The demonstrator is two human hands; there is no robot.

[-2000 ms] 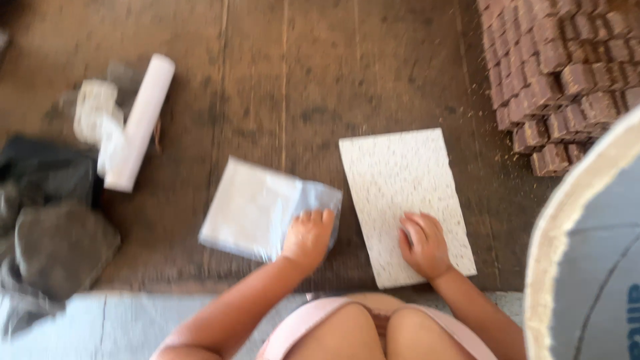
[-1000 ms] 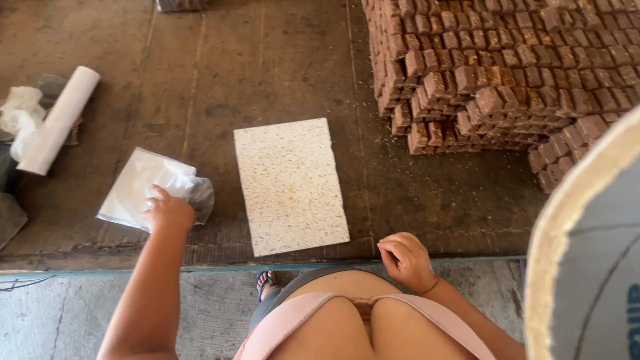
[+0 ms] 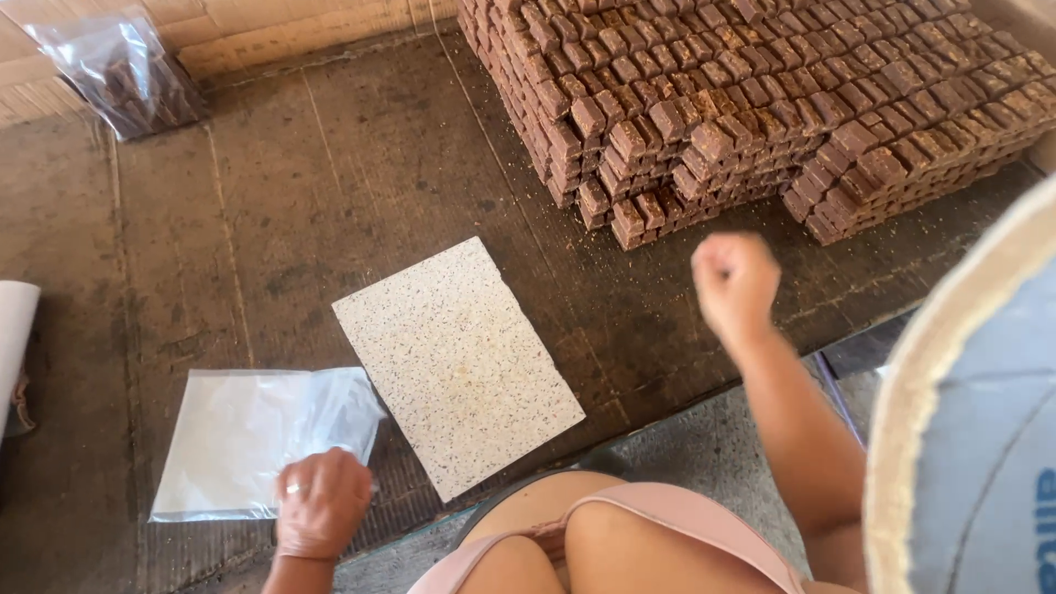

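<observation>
My left hand (image 3: 323, 502), with a ring on one finger, rests on the near right corner of a clear plastic bag (image 3: 247, 437); its fingertips are hidden, so its grip does not show. Right of the bag lies a speckled white rectangular board (image 3: 462, 367), touched by neither hand. My right hand (image 3: 737, 280), curled and slightly blurred, is in front of a large stack of small brown blocks (image 3: 742, 91). Whether something small is inside its fingers I cannot tell.
A filled plastic bag of brown pieces (image 3: 136, 78) stands at the far left by a cardboard wall (image 3: 313, 33). A white roll (image 3: 12, 346) lies at the left edge. Crumbs dot the brown work surface (image 3: 272, 206). A pale-rimmed round object (image 3: 973, 396) blocks the lower right.
My right hand was on the speckled board two seconds ago, then off it near my body, and is now out by the block stack. My left hand stays at the bag. The view has shifted.
</observation>
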